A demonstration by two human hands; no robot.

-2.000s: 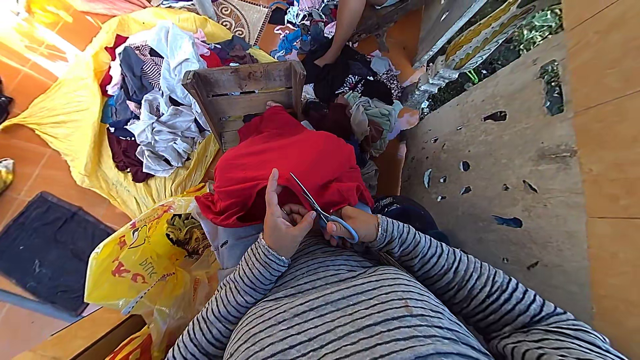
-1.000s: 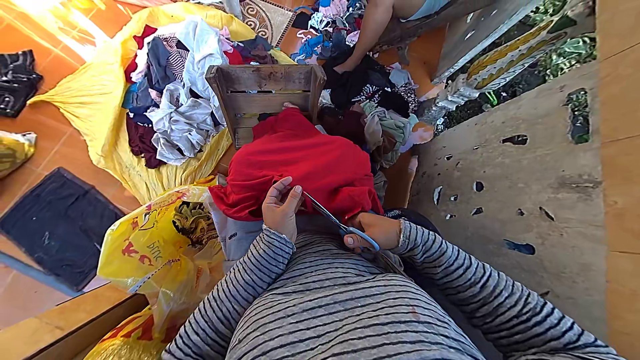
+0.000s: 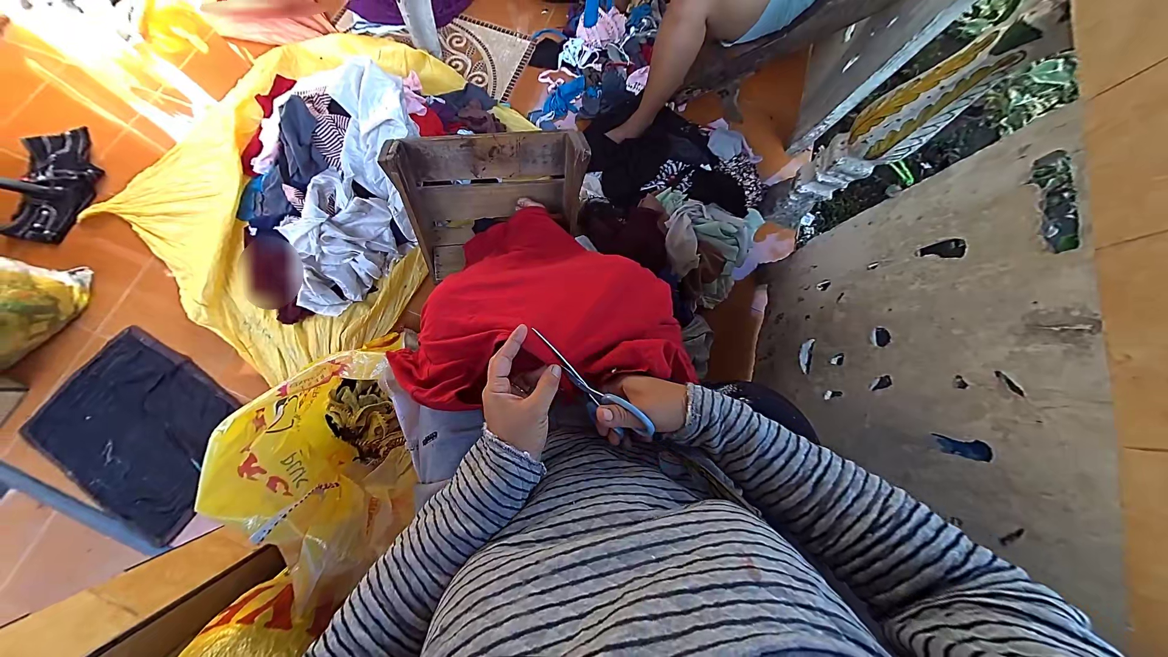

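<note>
A red cloth (image 3: 557,292) lies spread over my lap. In my right hand (image 3: 643,403) is a pair of scissors (image 3: 585,386) with light blue handles, its blades pointing up and left above the cloth and looking nearly closed. My left hand (image 3: 520,397) is just left of the blades, at the near edge of the red cloth, with index finger raised and thumb apart. Its lower fingers are curled, and whether they pinch any cloth cannot be told.
Beyond the cloth stands a wooden crate (image 3: 488,160). Clothes (image 3: 342,237) are heaped on a yellow sheet (image 3: 205,260) at left. Another person's arm (image 3: 671,68) reaches into dark clothes (image 3: 657,164). A yellow plastic bag (image 3: 301,474) is at my left, a holed board (image 3: 931,365) at right.
The left hand's index finger, raised two seconds ago and bent nearer the scissor tips one second ago, is raised again, with the thumb apart. The scissors remain in my right hand.
</note>
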